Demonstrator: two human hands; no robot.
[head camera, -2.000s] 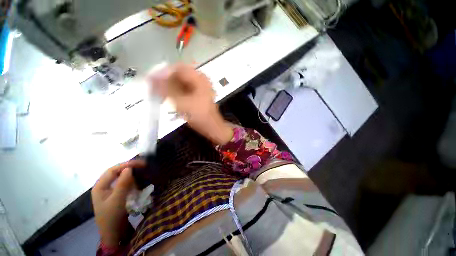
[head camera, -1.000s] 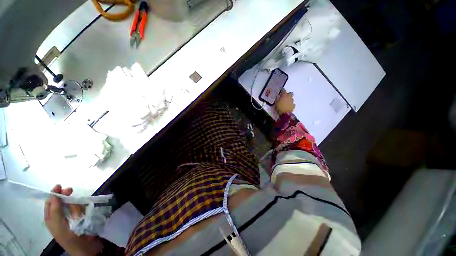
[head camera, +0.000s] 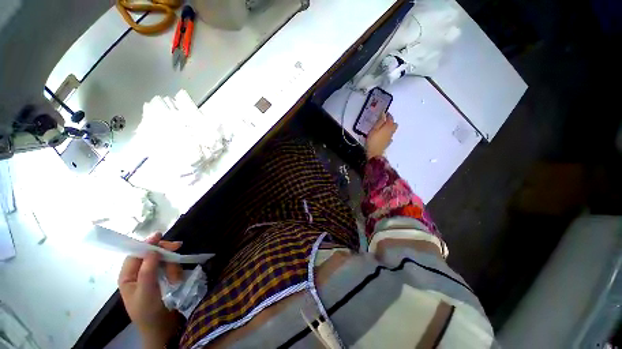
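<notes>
My left hand (head camera: 146, 290) is at the lower left, over the table's front edge, closed on a white fabric strip (head camera: 140, 247) that lies across its fingers. A crumpled bunch of small white pieces (head camera: 185, 290) hangs at the same hand. My right hand (head camera: 380, 138) is at the mobile phone (head camera: 373, 111) on the white board at the right. Its fingertips touch the phone's lower right side, and the phone lies flat with its screen lit. Whether the fingers grip the phone cannot be told.
A pile of white strips (head camera: 179, 140) lies beside the needle plate (head camera: 80, 155). Thread snips (head camera: 183, 37) and orange-handled scissors (head camera: 149, 15) lie on the machine bed. A crumpled white bundle (head camera: 436, 41) and a cable lie beyond the phone.
Since two seconds ago, my right hand has left the strip and moved right to the phone. My left hand went left with the strip, then came back right a little. The phone's screen has lit up.
</notes>
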